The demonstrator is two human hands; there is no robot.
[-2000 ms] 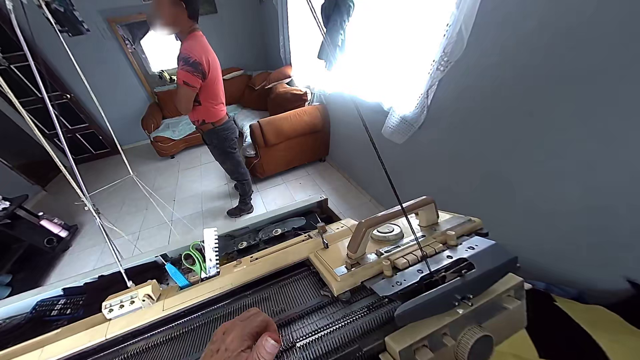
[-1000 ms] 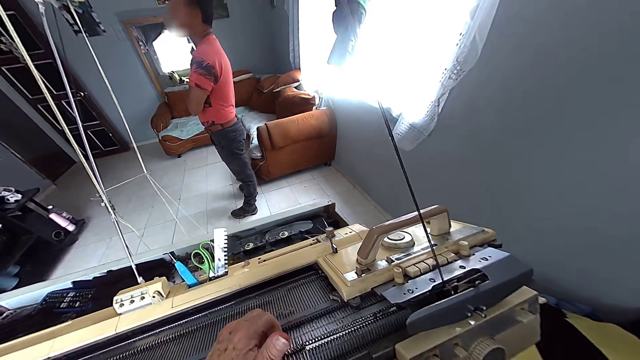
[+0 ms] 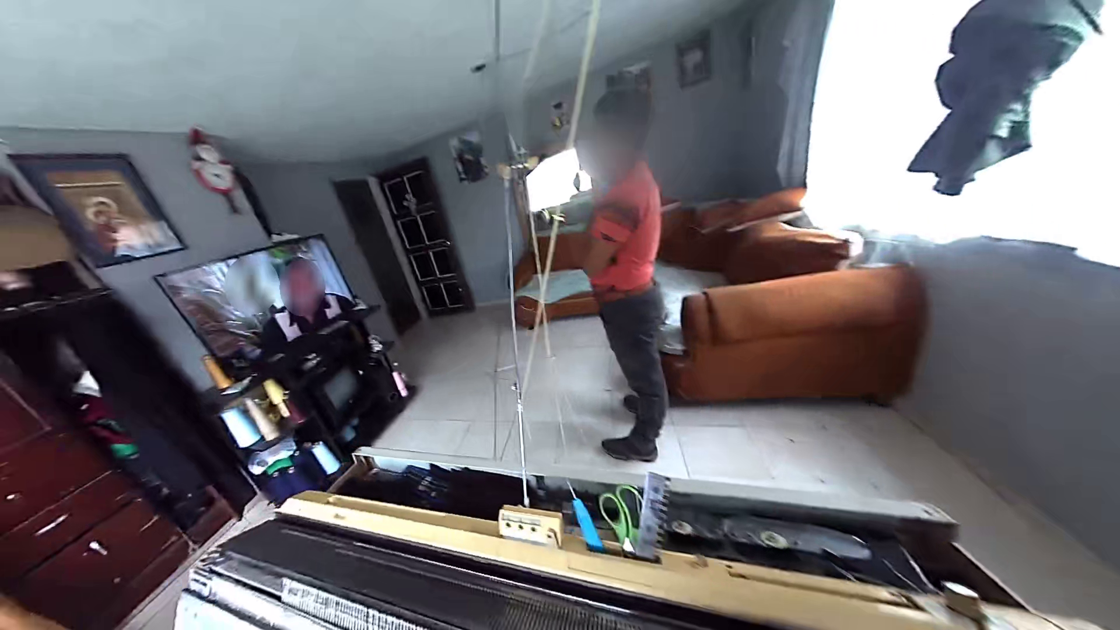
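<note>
A blurred patch of skin at the bottom left corner appears to be my left hand [image 3: 24,616], near the left end of the knitting machine; its fingers are hidden. My right hand is out of view. The knitting machine's needle bed [image 3: 411,582] crosses the lower part of the view. Behind it, a cream rail [image 3: 420,518] carries a small cream block [image 3: 530,525]. A blue-handled tool [image 3: 586,525], green-handled scissors [image 3: 621,516] and a toothed comb-like strip [image 3: 653,516] rest beside that rail. Strands of yarn [image 3: 548,280] and a thin upright rod [image 3: 521,420] rise above the machine.
A person [image 3: 632,254] in a red shirt stands beyond the machine on the tiled floor, beside an orange-brown sofa [image 3: 805,341]. At left are a television [image 3: 262,297], yarn cones [image 3: 241,427] on a shelf and a dark red chest of drawers [image 3: 61,525]. A long open box [image 3: 744,494] lies behind the rail.
The view has swung up and left. My left hand, earlier on the needle bed, no longer shows there. The carriage with its handle, seen at right before, is out of view.
</note>
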